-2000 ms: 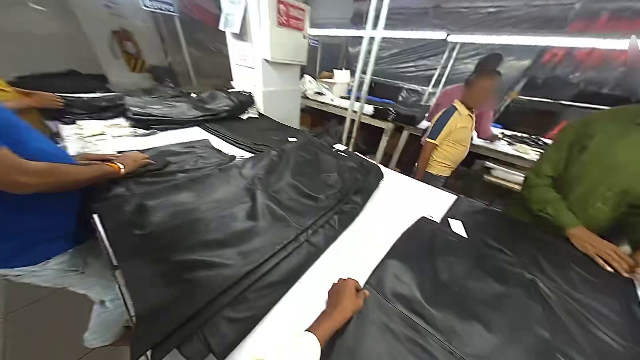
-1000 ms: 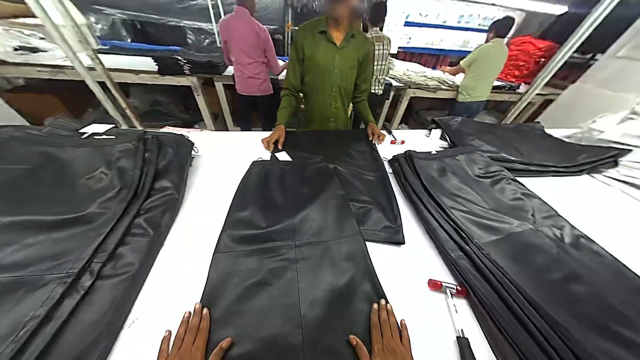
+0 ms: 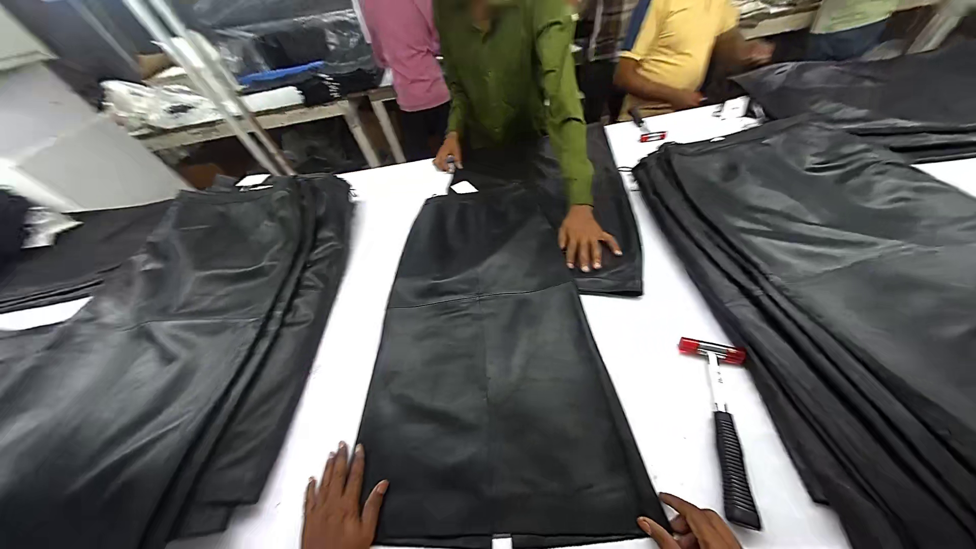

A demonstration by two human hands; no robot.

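Observation:
A black leather skirt point(image 3: 488, 366) lies flat on the white table point(image 3: 633, 335), its hem toward me and a white tag at its waist. My left hand point(image 3: 339, 499) rests with spread fingers on the table against the skirt's lower left edge, holding nothing. At the lower right corner my right hand point(image 3: 686, 526) has thumb and fingers about the hem; whether it pinches the leather is not certain. Beyond, a co-worker's hand point(image 3: 587, 240) presses on another black piece point(image 3: 610, 267) that lies partly beside and under the skirt. The co-worker's other hand point(image 3: 448, 152) is near the waist.
Right of the skirt lies a mallet with red faces and a black grip point(image 3: 736, 465). Stacks of black leather garments flank it, one on the left point(image 3: 206, 252) and one on the right point(image 3: 839, 229). A second red-ended tool point(image 3: 653, 137) lies farther back. Several people stand behind.
My right hand has shifted from lying flat by the skirt's edge to its lower corner, fingers curled. One co-worker's hand has come forward onto the black piece. The view has turned.

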